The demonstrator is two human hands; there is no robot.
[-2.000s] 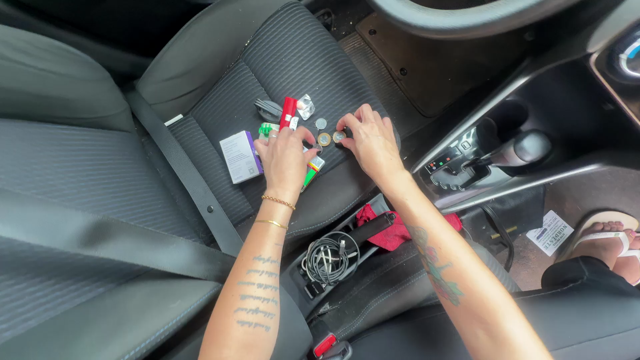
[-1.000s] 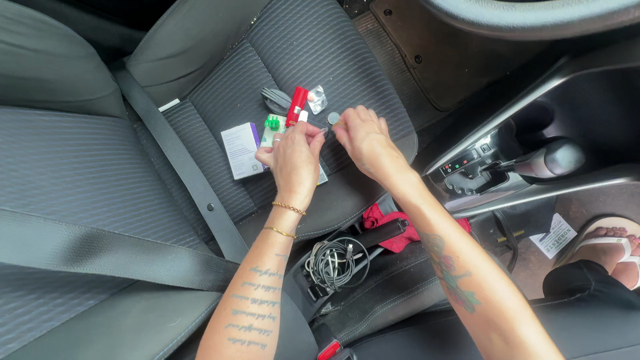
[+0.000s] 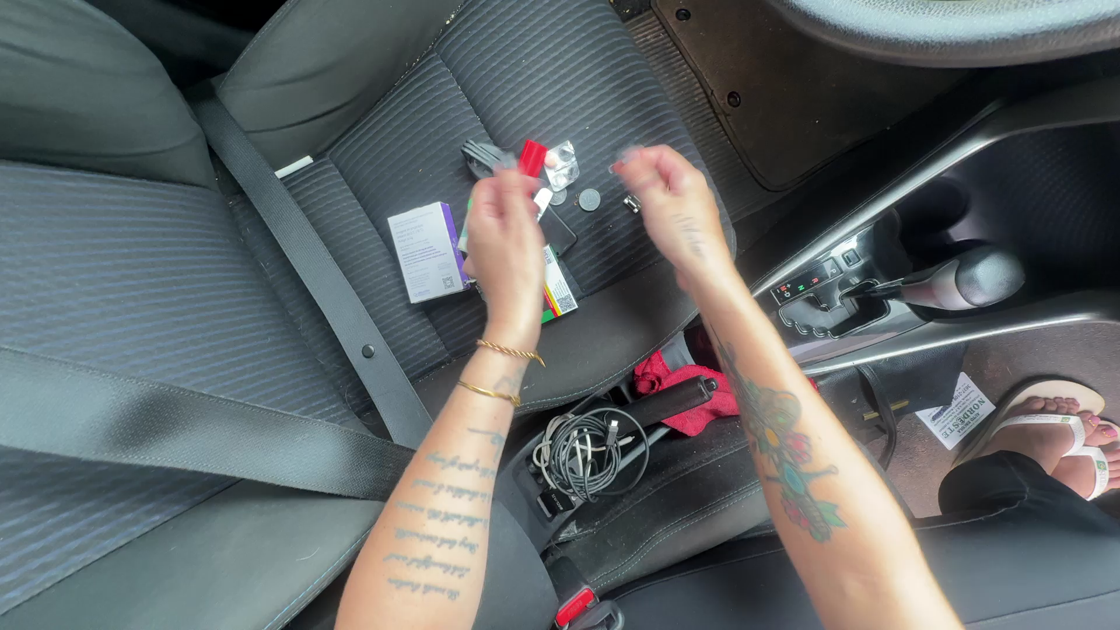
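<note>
My left hand (image 3: 507, 236) is over the small items on the striped cloth car seat (image 3: 560, 70), its blurred fingertips beside a coiled grey cable (image 3: 480, 157) and a red tube-like item (image 3: 532, 158). Whether it holds anything is unclear. To the right, my right hand (image 3: 669, 201) has thumb and fingers together, blurred; a small clear or reddish thing may be between them. Between the hands lie a silver blister pack (image 3: 564, 166), coins (image 3: 589, 200) and a dark flat item (image 3: 558, 232). A white and purple box (image 3: 426, 252) and a green-edged box (image 3: 558, 284) flank my left hand.
Coiled cables (image 3: 582, 455) fill the console tray beside the handbrake lever (image 3: 669, 402) and a red cloth (image 3: 700, 407). The gear lever (image 3: 980, 278) stands at right, the steering wheel (image 3: 945, 31) above. A seat belt (image 3: 297, 249) crosses the left. Feet in sandals (image 3: 1050, 424) rest lower right.
My hands were close together at the coins and have moved apart, the left toward the grey cable, the right away from the coins. More of the dark flat item and the coins now shows.
</note>
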